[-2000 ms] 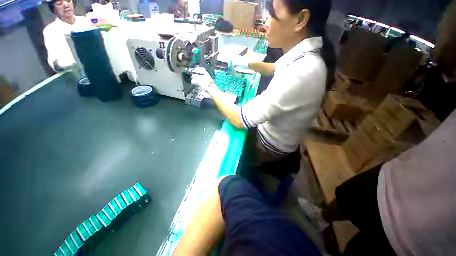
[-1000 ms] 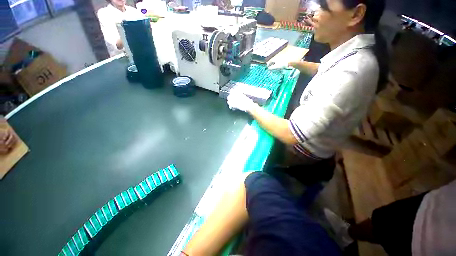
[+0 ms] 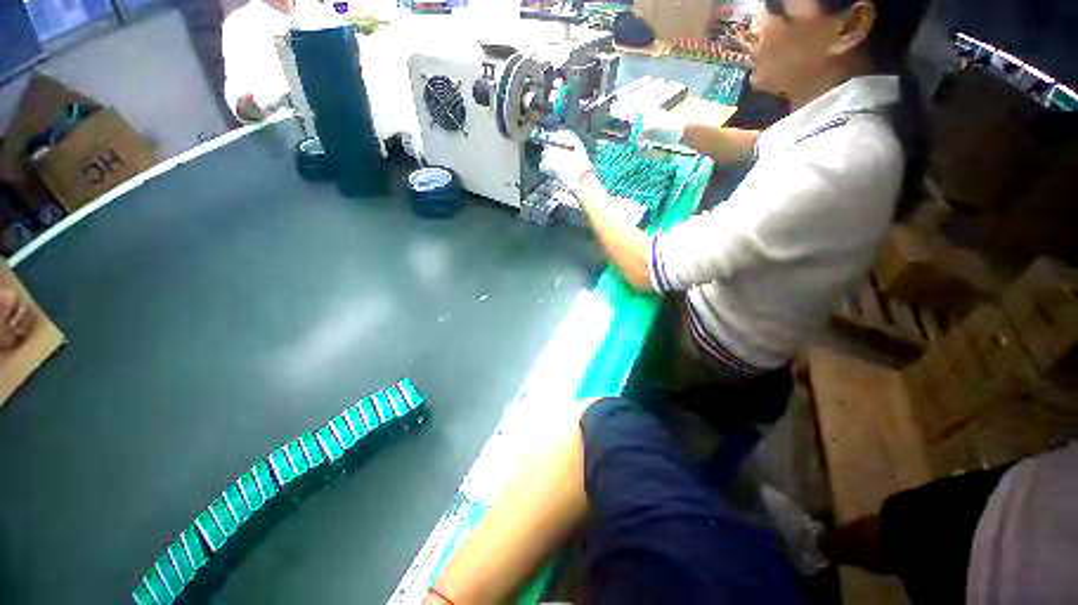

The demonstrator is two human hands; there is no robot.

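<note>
A curved row of teal blocks with pale stripes stands on the dark green bench top, at the lower left. Its near end is cut off by the bottom edge. My right forearm, with a dark blue sleeve, reaches down over the bench's bright green edge. The hand on that arm is below the picture. My left hand is not in view. Whether either hand touches the row cannot be seen.
A worker in white gloves is at a white machine with loose teal pieces beside it. A dark roll column and a short roll stand left of it. Another person's hand rests on brown cardboard.
The view has swung left, bringing the cardboard and carton into sight. In the last second the worker's near glove rose from the grey bar to the machine's front. The row looks much the same.
</note>
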